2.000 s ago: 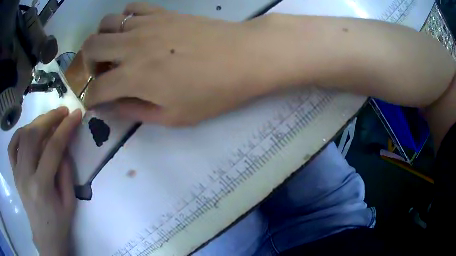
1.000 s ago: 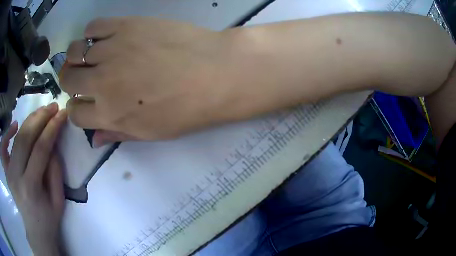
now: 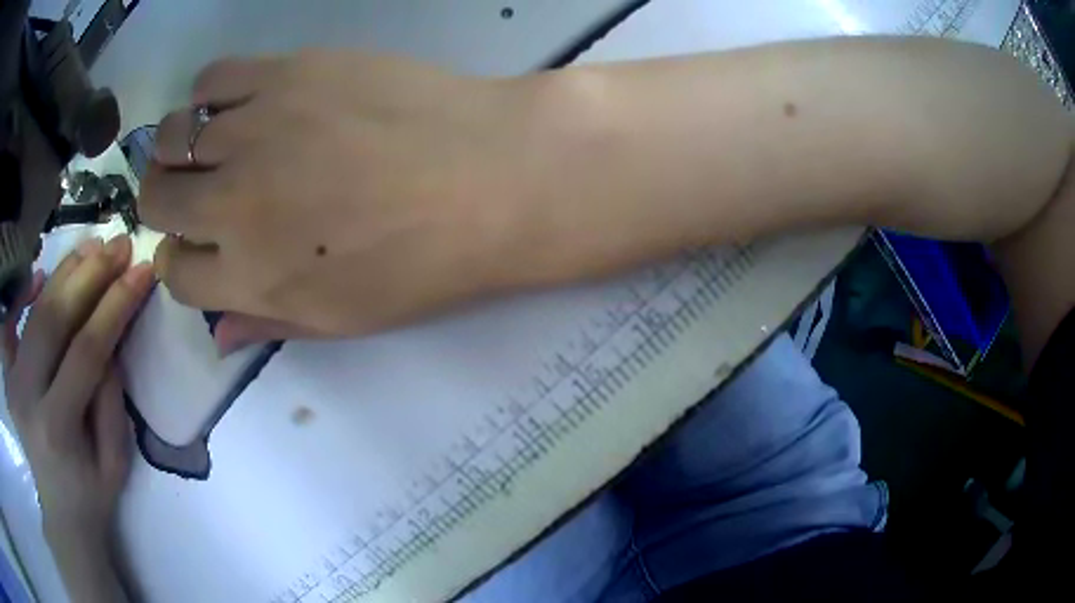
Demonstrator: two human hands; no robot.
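The white fabric piece (image 3: 144, 245) shows only as a small bright strip by the presser foot (image 3: 121, 203) and nearly vanishes against the white machine bed. My left hand (image 3: 83, 353) lies at the far left with its fingertips pressed on the fabric just in front of the foot. My right hand (image 3: 318, 194), with a ring, lies over the bed beside the foot. Its fingers are curled and its fingertips are mostly hidden, so I cannot tell what they hold. The orange-brown edge guide is hidden behind it.
The dark machine head (image 3: 53, 130) stands at the upper left. The white table has a printed ruler scale (image 3: 566, 406) along its front edge. A dark gap outlines the machine bed. My lap in blue denim is below, and a blue-sided container (image 3: 949, 289) is at the right.
Over two seconds my right hand has moved left and down, covering the orange-brown piece and the dark patch. My left hand has shifted slightly left.
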